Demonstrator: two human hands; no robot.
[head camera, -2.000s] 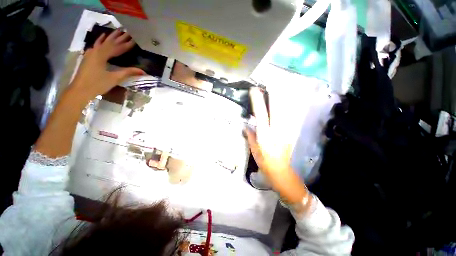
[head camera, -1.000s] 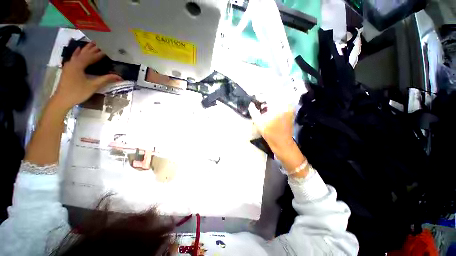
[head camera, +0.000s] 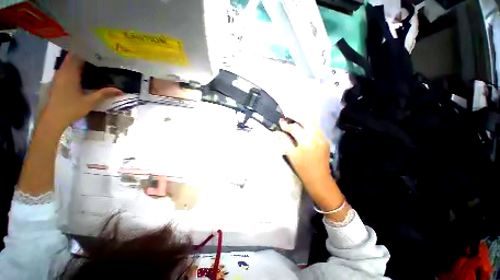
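Note:
A camouflage shoulder strap with black edges (head camera: 225, 100) runs under the machine head (head camera: 148, 22) and out to the right. A black buckle (head camera: 253, 99) and dark webbing (head camera: 233, 85) lie on it. The clamp frame (head camera: 145, 86) is around the strap left of centre. My left hand (head camera: 74, 98) lies spread on the strap's dark left part, fingertips partly hidden behind the machine head. My right hand (head camera: 304, 145) grips the strap's right end with fingers curled. A white template plate (head camera: 219, 158) lies beneath.
A tangled black webbing pile (head camera: 405, 142) fills the right side. An orange-red bag (head camera: 474, 265) is at the lower right. The green-teal machine bed (head camera: 348, 41) shows behind. My hair and a red cord (head camera: 219, 246) show at the bottom edge.
My right hand has closed on the strap's right end, and the strap with its buckle now shows stretched out. My left hand stays on the left part. The view has shifted.

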